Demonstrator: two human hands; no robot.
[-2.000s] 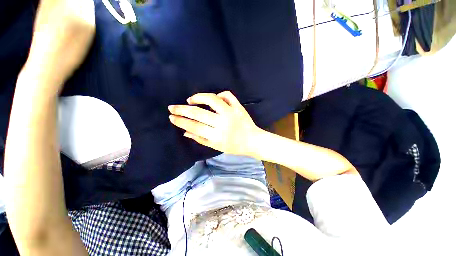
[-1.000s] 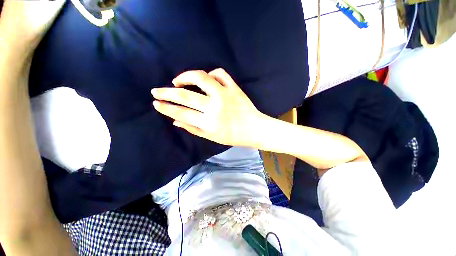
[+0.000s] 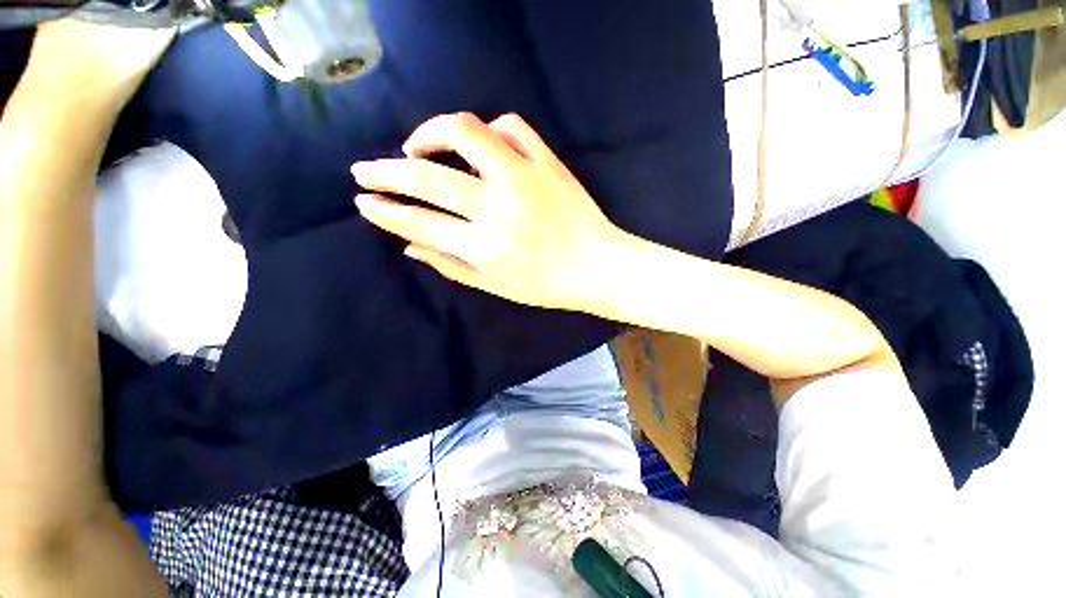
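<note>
The dark navy garment (image 3: 339,327) lies spread over the table and down to the lap. It has a rounded opening (image 3: 175,257) at left, white showing through, with a small checked strip at its lower edge. My right hand (image 3: 497,216) lies palm down on the cloth, fingers slightly apart, holding nothing visible. My left hand (image 3: 99,53) is at the top left on the cloth beside the machine parts; its fingertips are hidden, so its grip cannot be seen. The lamp (image 3: 336,44) and a pale loop (image 3: 260,53) stand above the cloth; the needle area is not clear.
Blue and yellow-green snips (image 3: 839,64) lie on the white table (image 3: 807,152) at upper right. A navy pile (image 3: 865,280) with a small checked patch is at right. Black-and-white checked cloth (image 3: 281,543) hangs by the lap. A cardboard box (image 3: 664,391) is below the table edge.
The lamp and machine parts have come into view at top. My right hand and the garment opening appear higher in the picture than before and further left than at first; the view has shifted too.
</note>
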